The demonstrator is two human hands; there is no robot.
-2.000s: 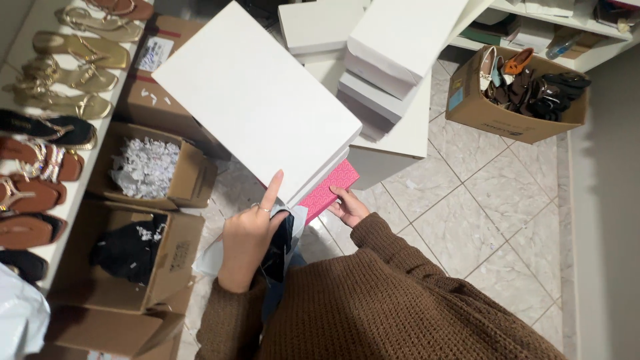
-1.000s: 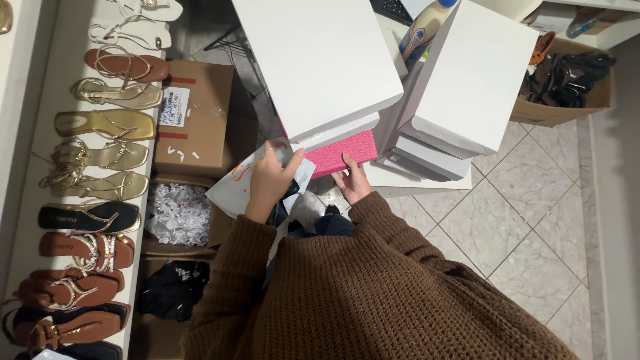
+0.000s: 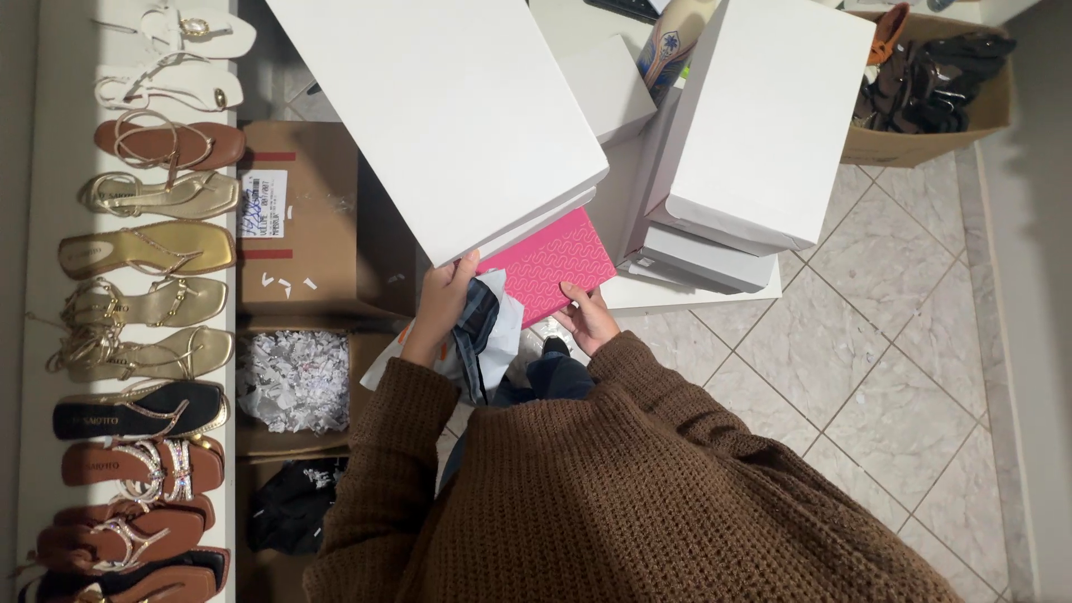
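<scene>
My right hand (image 3: 586,314) grips the lower right end of a pink patterned box (image 3: 557,264), thumb on top. The box's far side lies against or just under a large white box (image 3: 452,109). At the pink box's left end, my left hand (image 3: 444,301) holds a plastic mailing bag (image 3: 500,335) that shows a dark inner side; its fingertips are near the white box's corner. What the bag contains is hidden.
Sandals (image 3: 151,251) line a white shelf at left. Beside it stand a closed carton (image 3: 306,209) and a carton of shredded paper (image 3: 293,381). White boxes (image 3: 762,109) are stacked on the table at right, near a bottle (image 3: 670,46). A carton of shoes (image 3: 930,146) stands at far right.
My left hand had its index finger extended over the white box two seconds ago; now it is closed around the bag. My right hand stays on the pink box. The view has shifted.
</scene>
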